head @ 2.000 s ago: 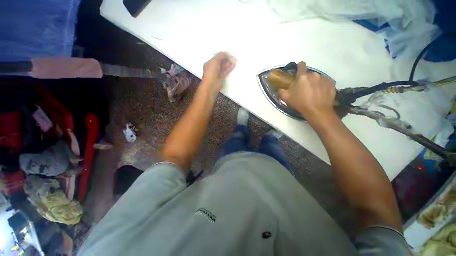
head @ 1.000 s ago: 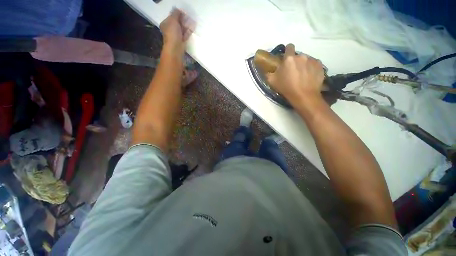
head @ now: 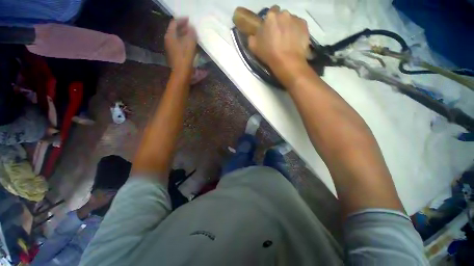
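The steam iron (head: 249, 49) lies flat on the white pressing table (head: 291, 122) near its front edge, its tip towards the upper left. My right hand (head: 282, 39) is closed around its tan handle. My left hand (head: 181, 40) is at the table's near edge, left of the iron, with fingers curled and blurred. Whether it pinches a thin white strip cannot be told against the white top. The hose and cable (head: 382, 75) run from the iron to the right.
Sheer white fabric and a blue cloth (head: 442, 26) lie at the upper right. At left is a padded arm with a pink wrap (head: 78, 42) below a hanging blue garment (head: 39, 11). Another person's dark-haired head (head: 112, 174) shows at lower left. Clutter lies beyond the table's lower right.
The iron and my right hand have moved to the upper left in the picture. My left hand moved left first and then stayed near the edge. A person's head has come into view at lower left.
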